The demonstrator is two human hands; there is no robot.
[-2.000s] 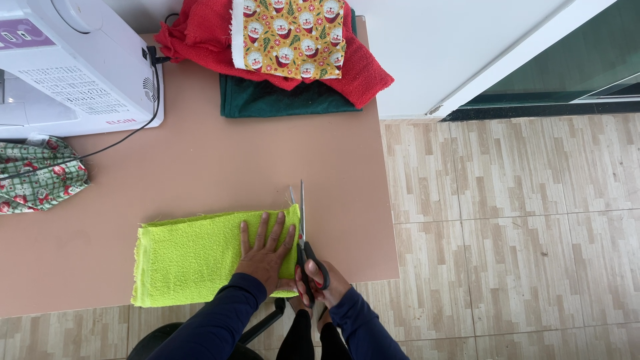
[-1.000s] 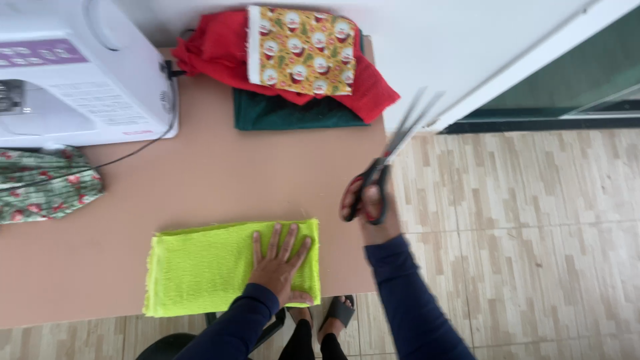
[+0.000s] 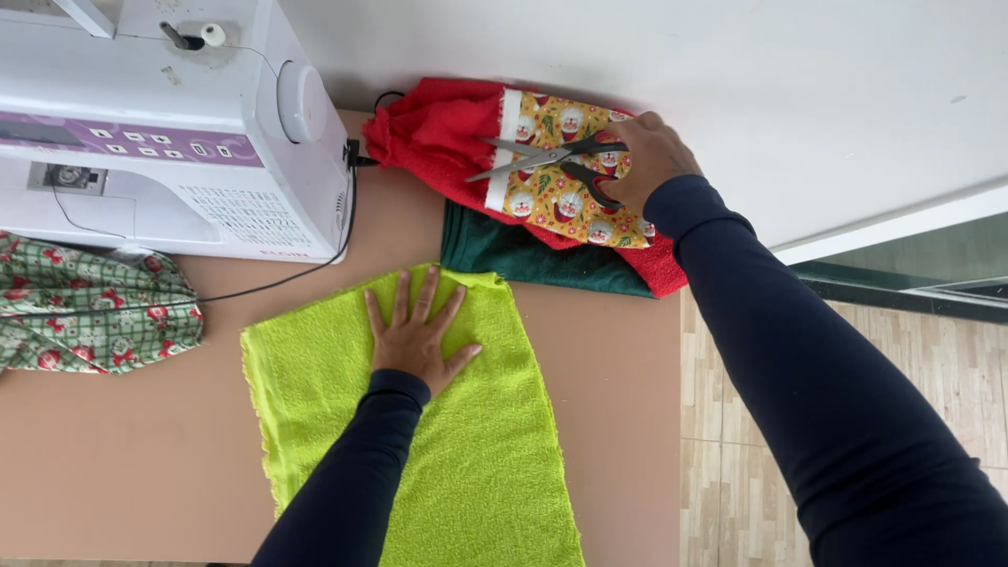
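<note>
My left hand point(image 3: 417, 335) lies flat with spread fingers on the upper part of a lime-green terry cloth point(image 3: 472, 457), which stretches down past the lower edge of the view. At the upper right, my right hand point(image 3: 657, 161) holds black-handled scissors point(image 3: 563, 153) by the finger loops, blades parted and pointing left. The scissors are over a yellow printed fabric piece point(image 3: 547, 193) with a white edge. That piece lies on a red cloth point(image 3: 453, 118), which rests on a folded dark green cloth point(image 3: 543, 260). Whether the scissors touch the fabric cannot be told.
A white Elgin sewing machine point(image 3: 268, 189) stands at the upper left of the brown table point(image 3: 134, 465), its black cable point(image 3: 276, 282) running across the tabletop. Green checked printed fabric point(image 3: 94, 315) lies below it. A white wall point(image 3: 787, 94) rises behind; tiled floor point(image 3: 756, 378) shows at right.
My right hand has carried the scissors from the table's right edge to above the fabric pile. The lime-green cloth, a compact folded rectangle before, now covers a longer area. The view has moved nearer.
</note>
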